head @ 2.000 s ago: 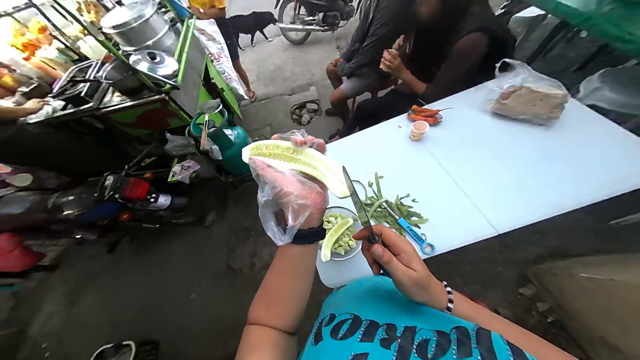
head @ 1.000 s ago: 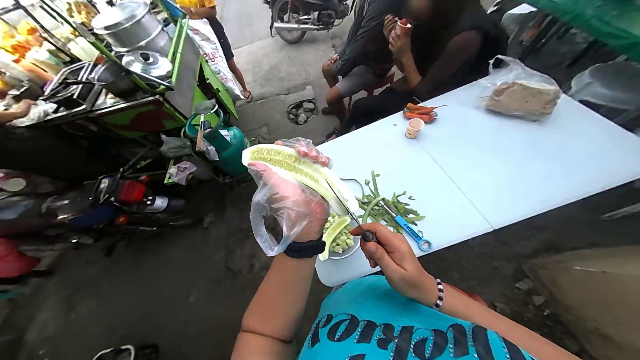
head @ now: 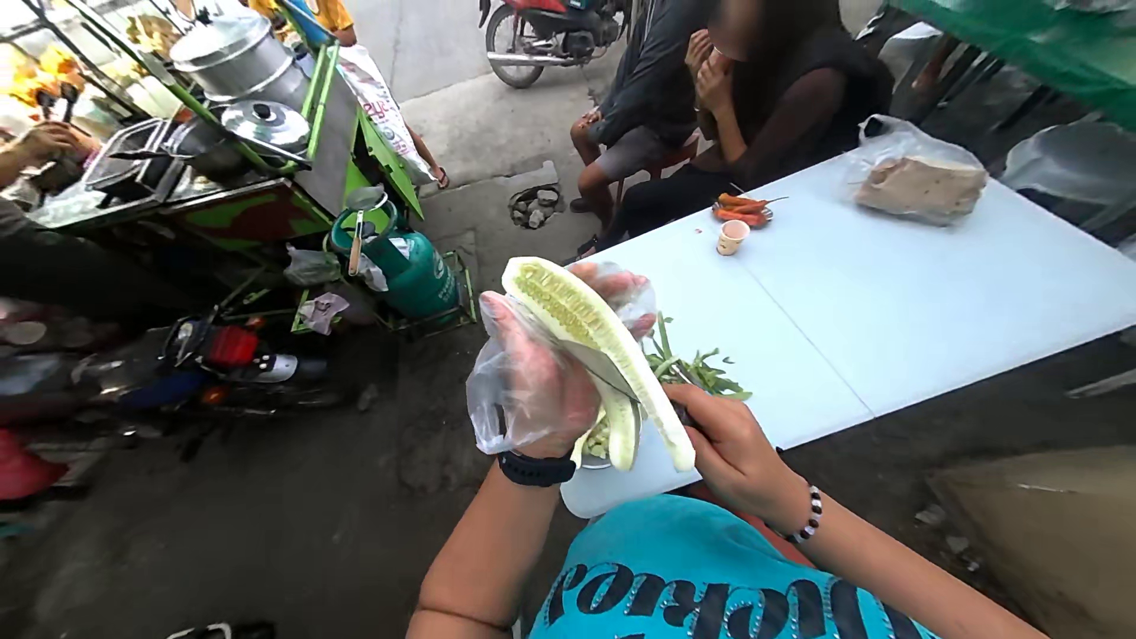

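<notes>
My left hand (head: 541,382), in a clear plastic glove, holds a long halved cucumber (head: 586,319) with its seedy face up. In my right hand (head: 732,444) is a knife, whose blade (head: 595,364) lies against the cucumber; the handle is mostly hidden. A separated strip of cucumber (head: 624,435) hangs under the main piece. Below, partly covered, a bowl (head: 593,462) holds cut pale green pieces (head: 598,439). Green pods or stems (head: 697,373) lie on the white table just beyond my right hand.
On the white table (head: 887,311) stand a paper cup (head: 732,237), orange-red chillies (head: 744,210) and a bagged brown block (head: 923,188). Two people sit at its far side. A food cart with pots (head: 240,53), a green gas cylinder (head: 417,275) and a parked motorcycle (head: 222,364) are at left.
The knife blade has moved from the cucumber's near end to farther up its length. A strip now hangs apart from the piece. The seated person's hands have risen to the face.
</notes>
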